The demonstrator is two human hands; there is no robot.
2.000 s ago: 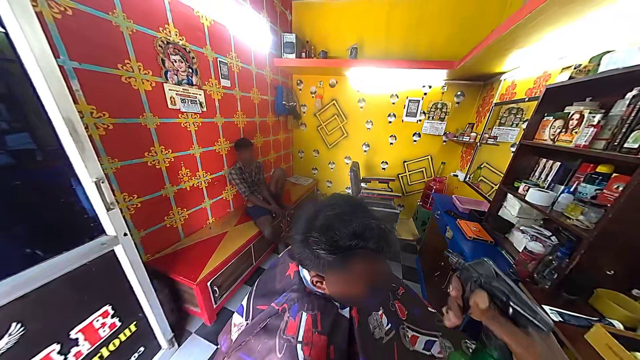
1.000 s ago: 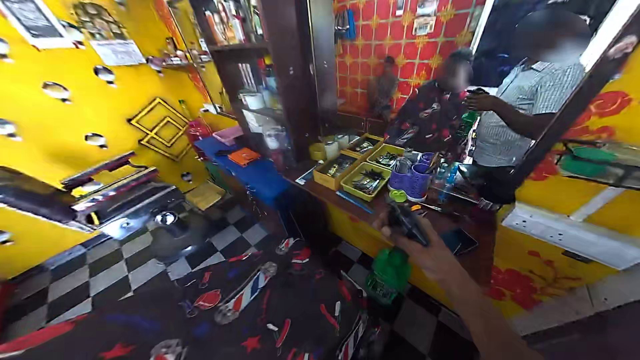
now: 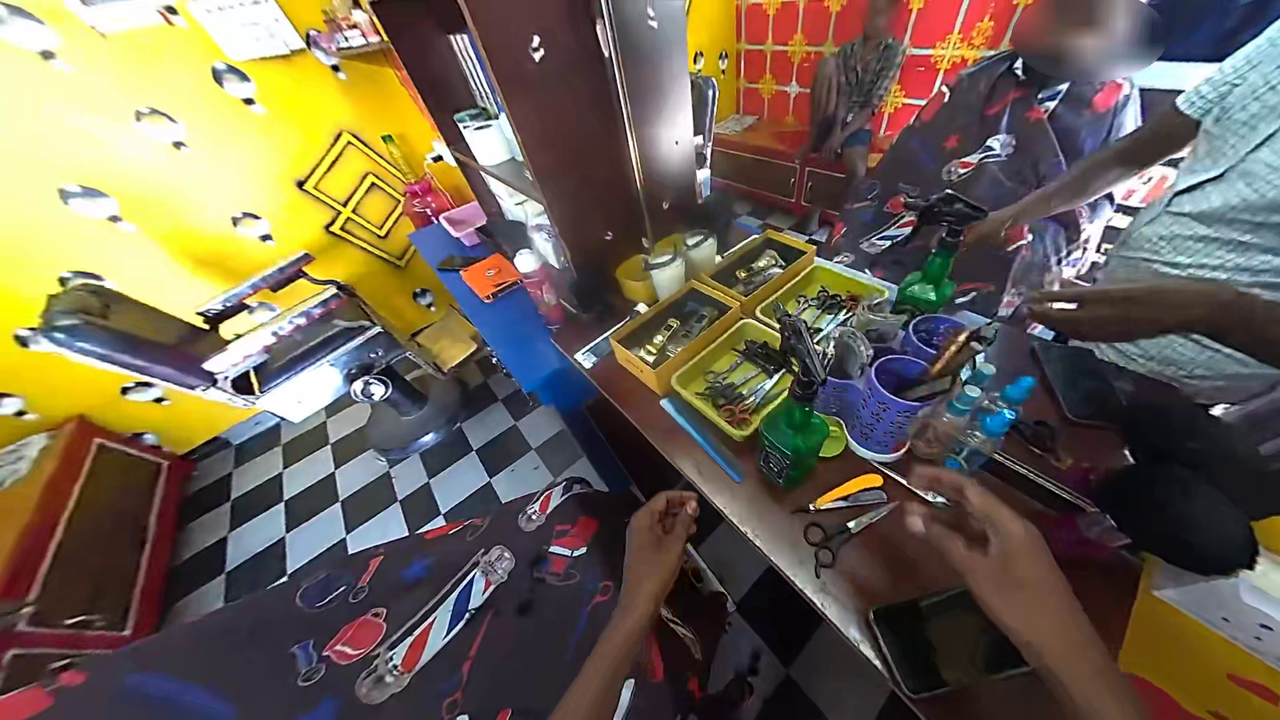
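My left hand (image 3: 660, 530) is raised beside the counter edge, over the dark patterned barber cape (image 3: 390, 620), its fingers curled with nothing visible in them. My right hand (image 3: 965, 525) is spread above the counter, palm inward and empty. Just left of its fingertips lie scissors (image 3: 840, 535) with black handles, a yellow-handled folding razor (image 3: 848, 490) and a thin metal tool (image 3: 915, 485). A green spray bottle (image 3: 792, 435) with a black trigger stands upright behind them. Below my right hand lies a dark phone (image 3: 945, 640).
A yellow tray (image 3: 735, 375) of scissors, a box of clippers (image 3: 675, 335), purple perforated cups (image 3: 890, 405) and small blue-capped bottles (image 3: 990, 425) crowd the counter along a mirror. A blue comb (image 3: 700, 440) lies near its edge. A barber chair (image 3: 280, 345) stands left.
My right hand has let go of the green spray bottle, which it held by its black top one second ago. My left hand has come into view. The view has swung right, towards the counter.
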